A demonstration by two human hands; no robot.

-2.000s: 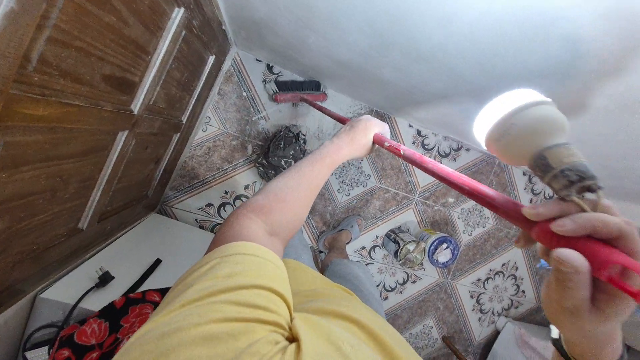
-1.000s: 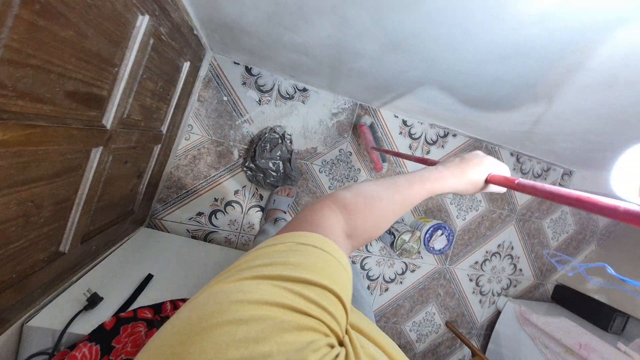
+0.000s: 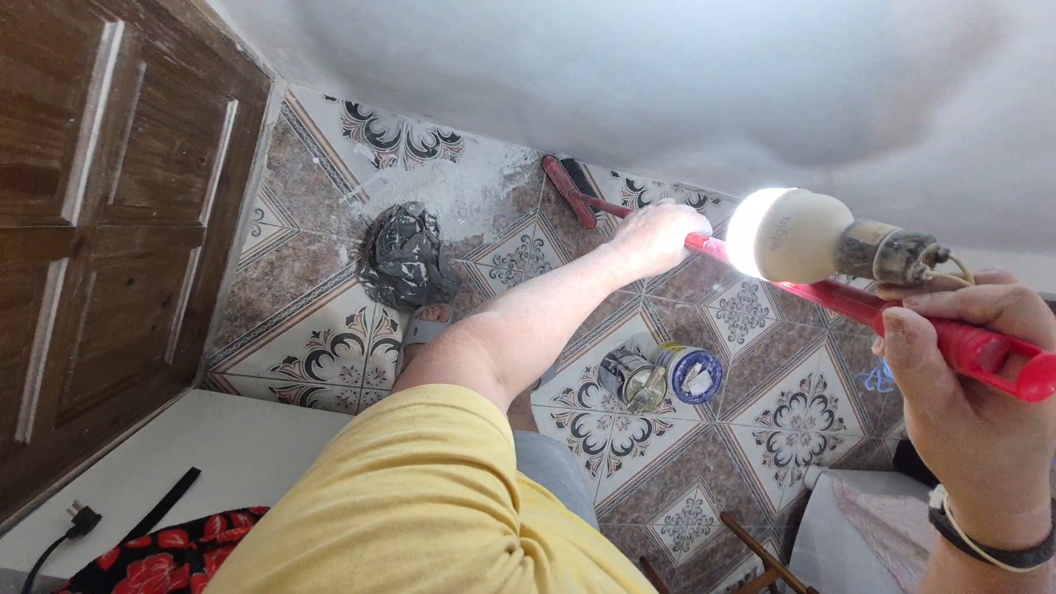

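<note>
A broom with a red head (image 3: 569, 191) and dark bristles rests on the patterned tile floor against the wall. My left hand (image 3: 662, 237) is closed around its red handle (image 3: 841, 299), not far from the head. Near the handle's top end, my right hand (image 3: 973, 363) grips it too, and wires of a lit light bulb (image 3: 796, 235) in a worn socket run to the fingers of that hand. White dust (image 3: 470, 186) lies on the tiles left of the broom head. A crumpled dark plastic bag (image 3: 407, 257) sits near my foot.
Two cans (image 3: 691, 374) stand on the floor below the handle. A brown wooden door (image 3: 107, 214) is at left, above a white surface (image 3: 247, 437) with a plug (image 3: 82, 520) and floral cloth (image 3: 165, 557). Wooden legs (image 3: 763, 549) and a white covered object (image 3: 858, 520) are lower right.
The broom head first moved away from the door corner, past the bag, then shifted to the wall's foot. The bulb and my right hand, out of view one second ago, show again.
</note>
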